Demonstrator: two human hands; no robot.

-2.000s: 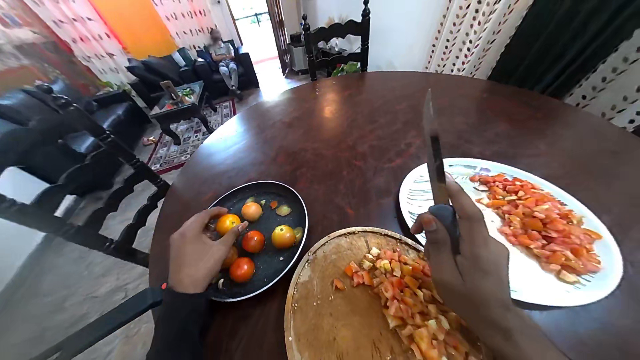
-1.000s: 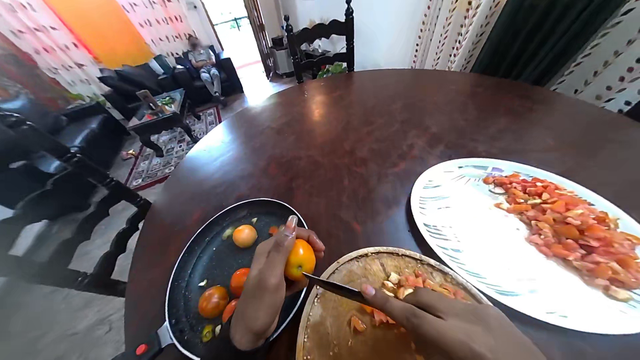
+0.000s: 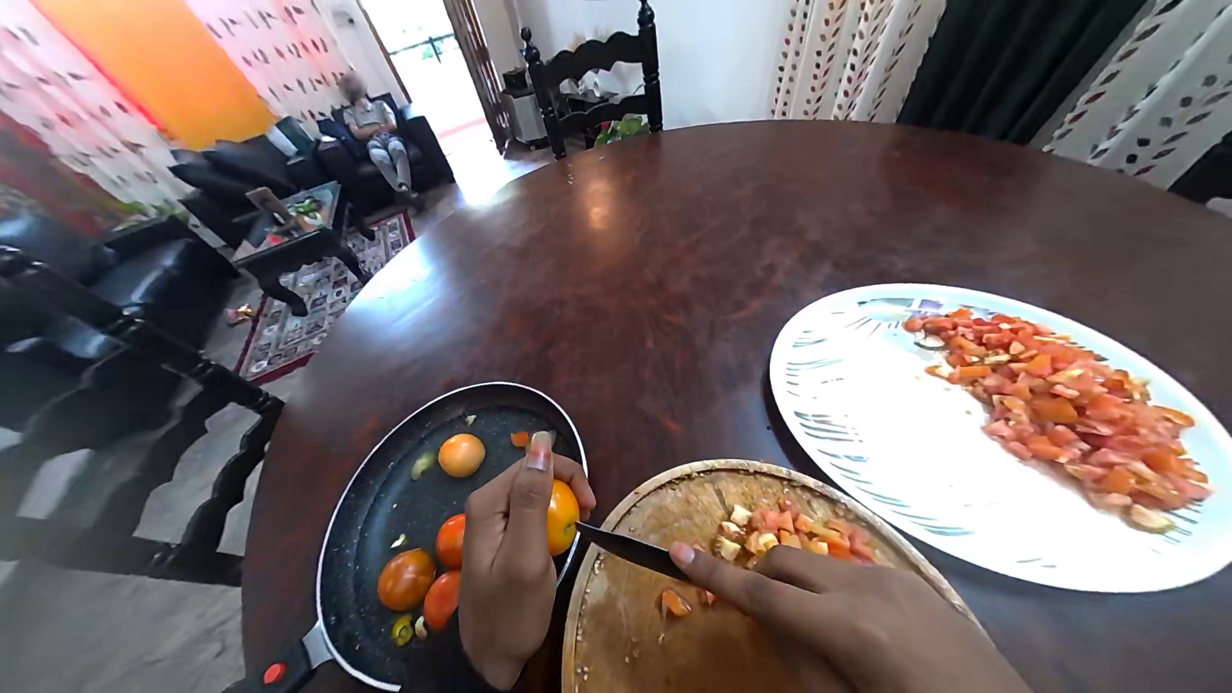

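Note:
My left hand [image 3: 520,549] grips an orange-yellow tomato [image 3: 562,518] over the right side of a dark frying pan [image 3: 371,520]. In my right hand [image 3: 828,606] is a knife [image 3: 630,551], its tip touching the tomato near the stem end; the handle is hidden by my fingers. Several whole tomatoes, among them a pale orange one [image 3: 461,455] and a brownish-red one [image 3: 406,579], lie in the pan. Under my right hand is a round wooden cutting board [image 3: 626,616] with chopped tomato [image 3: 789,531] on it.
A large white oval plate [image 3: 866,414] with diced tomato [image 3: 1068,404] stands right of the board on the round dark wooden table [image 3: 654,279]. The pan's handle [image 3: 279,674] points lower left. Carved black chairs [image 3: 602,82] stand around. A person [image 3: 375,130] sits on a far sofa.
Two seconds ago my left hand was reaching among the tomatoes in the pan and the knife stood upright. Now that hand holds a tomato, with the lowered blade against it.

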